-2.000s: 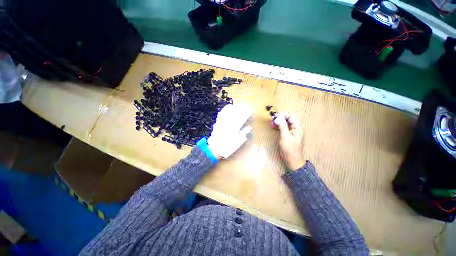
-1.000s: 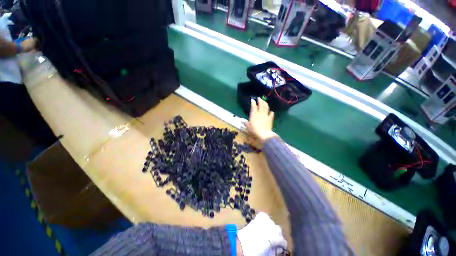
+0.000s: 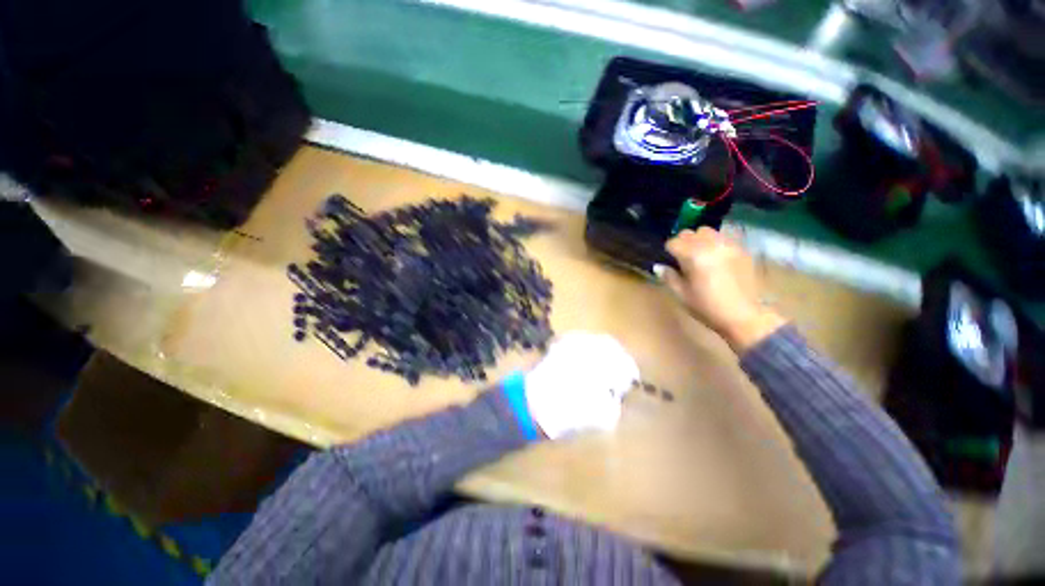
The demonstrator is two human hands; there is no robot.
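My right hand (image 3: 713,280) grips the near edge of the smaller black housing half (image 3: 630,220), which has a green component (image 3: 689,214) inside. The larger housing half (image 3: 604,128) lies behind it on the belt side, holding a silver speaker driver (image 3: 667,124). Red lead wires (image 3: 783,166) loop out to the right. My gloved left hand (image 3: 581,385) is over the bench, shut on a button strip (image 3: 653,390) whose round knobs stick out to the right; its fingers are blurred. A big pile of black button strips (image 3: 424,286) lies left of it.
Stacked black housings (image 3: 126,103) stand at the far left. The tan bench (image 3: 688,492) borders the green conveyor belt (image 3: 378,80) along a pale rail (image 3: 401,155). Waiting speaker units are on the belt at right (image 3: 888,160) and on the bench at right (image 3: 974,343).
My right hand has moved from the belt towards me, and the speaker unit has come with it to the belt's near rail. The view has shifted, showing more of the bench.
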